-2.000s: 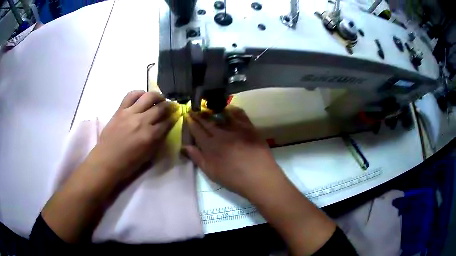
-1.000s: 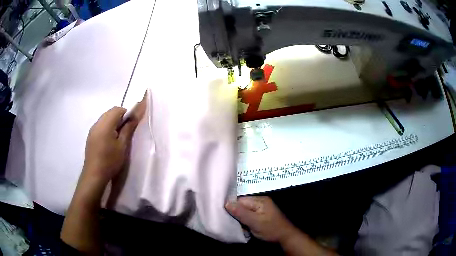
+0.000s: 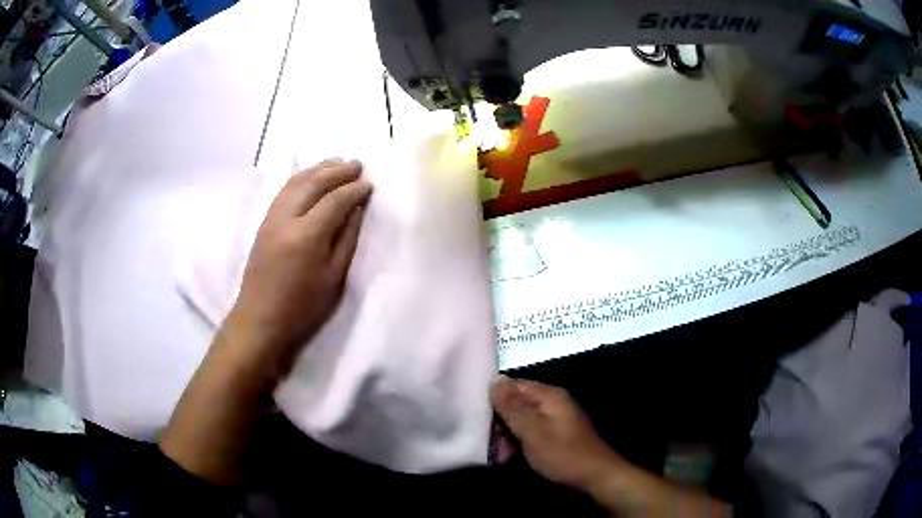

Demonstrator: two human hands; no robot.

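Observation:
A large pale pink fabric panel (image 3: 404, 304) lies left of and under the needle area, its right edge running straight down from the presser foot (image 3: 463, 126) and over the table's front edge. My left hand (image 3: 308, 243) lies on the panel, fingers together, pressing it; whether it pinches cloth I cannot tell. My right hand (image 3: 541, 420) holds the panel's lower right edge below the table's front edge. The white-grey sewing machine (image 3: 607, 30) stands over the cloth, its lamp lighting the needle area yellow.
Red tape strips (image 3: 526, 152) cross on the machine bed right of the needle. Dark looped handles (image 3: 669, 59) lie behind the arm. A thin dark-green stick (image 3: 804, 192) lies right of the bed. A printed ruler scale (image 3: 677, 290) follows the front edge. Greyish-pink cloth (image 3: 834, 415) sits lower right.
Both hands left the presser foot; my right hand moved down to the panel's lower edge. My left hand then moved right from a raised fold onto the panel. The panel lies flatter.

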